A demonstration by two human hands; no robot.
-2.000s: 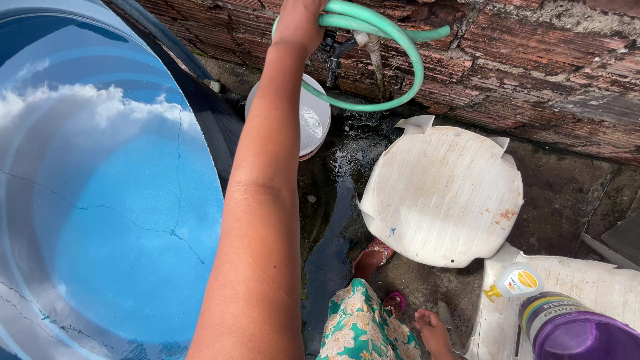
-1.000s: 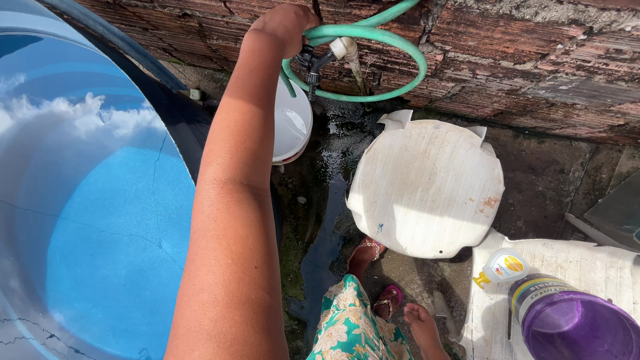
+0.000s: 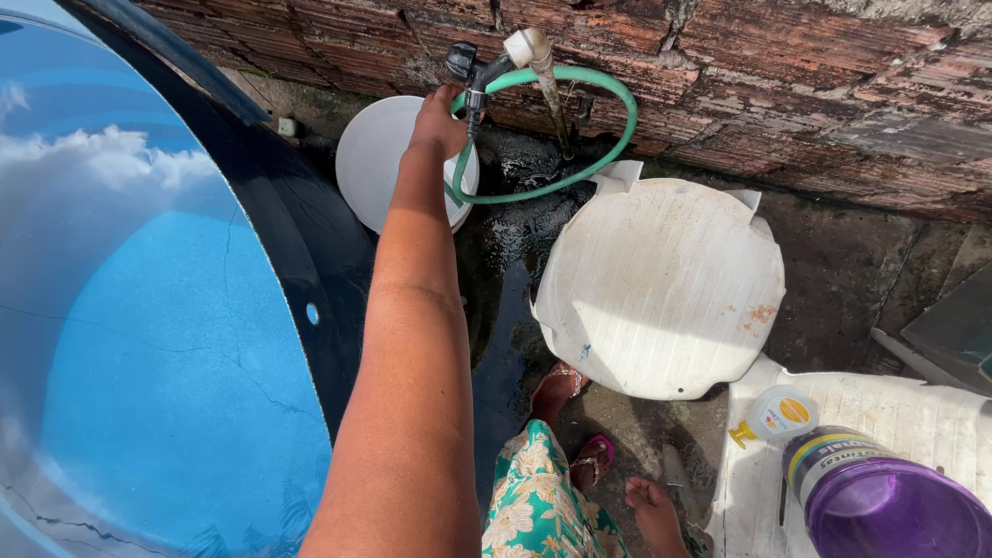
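My left hand (image 3: pixel 440 124) grips the green hose (image 3: pixel 629 116) beside a black plastic tap (image 3: pixel 482 77) on a white pipe elbow. The hose loops out to the right and back to the tap's spout; its other end runs down behind my wrist, partly hidden. Below the hand, a white bucket (image 3: pixel 372 155) stands on the wet ground, partly covered by my forearm; part of the hose shows inside its rim. At the lower right, my right hand (image 3: pixel 652 508) hangs over the ground with loosely bent fingers and nothing visible in it.
A large blue water tank (image 3: pixel 178 310) fills the left side. A white plastic stool (image 3: pixel 666 287) stands below the brick wall (image 3: pixel 775 85). On another white plastic surface (image 3: pixel 876 387) are a pump bottle (image 3: pixel 779 412) and a purple bucket (image 3: pixel 891 504). Feet in sandals (image 3: pixel 593 463) are near.
My left hand has come down from above the tap to beside the spout, over the white bucket. The hose loop hangs lower, and more of the tap and bucket shows.
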